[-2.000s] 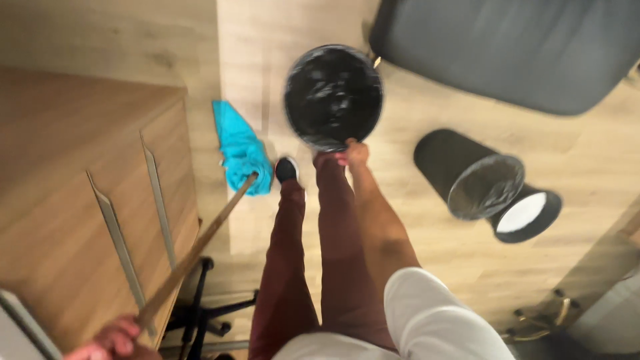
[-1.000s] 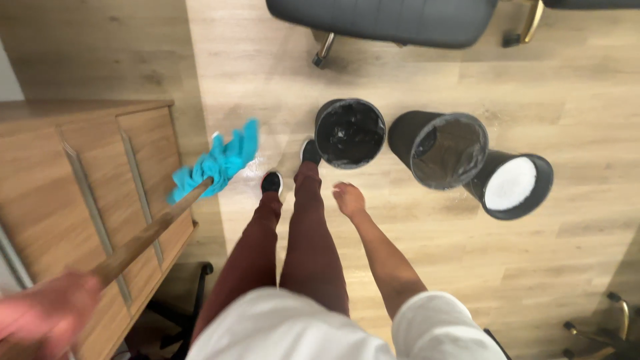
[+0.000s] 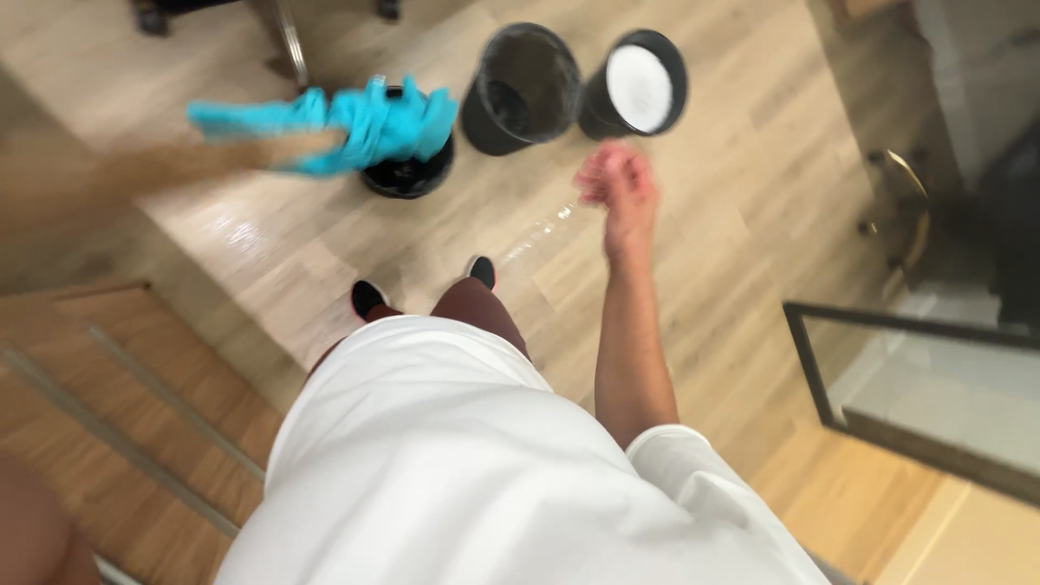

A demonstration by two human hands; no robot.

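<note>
A wooden pole point(image 3: 219, 162), blurred, comes in from the left edge with a turquoise cloth point(image 3: 382, 126) bunched around its end. The cloth is raised in front of a black bin point(image 3: 410, 180) with a dark liner and partly covers it. My left hand is out of the picture; only blurred skin of that arm shows at the lower left. My right hand point(image 3: 619, 179), blurred with loosely bent fingers, holds nothing visible. Beyond it are a dark bin with a clear liner point(image 3: 483, 122) and a dark bin point(image 3: 600, 106) with a round white thing point(image 3: 640, 88) inside.
A wooden cabinet point(image 3: 195, 357) with long metal handles is at the lower left. Chair legs point(image 3: 288, 45) show at the top left, another chair base point(image 3: 918, 203) at the right. A dark-framed glass panel point(image 3: 812, 366) is at the right. Shiny marks lie on the wood-look floor point(image 3: 715, 268).
My right hand has let go of the bin with the dark liner, which it touched two seconds ago. The cloth on the pole has come up from the floor to over that bin. The view has turned.
</note>
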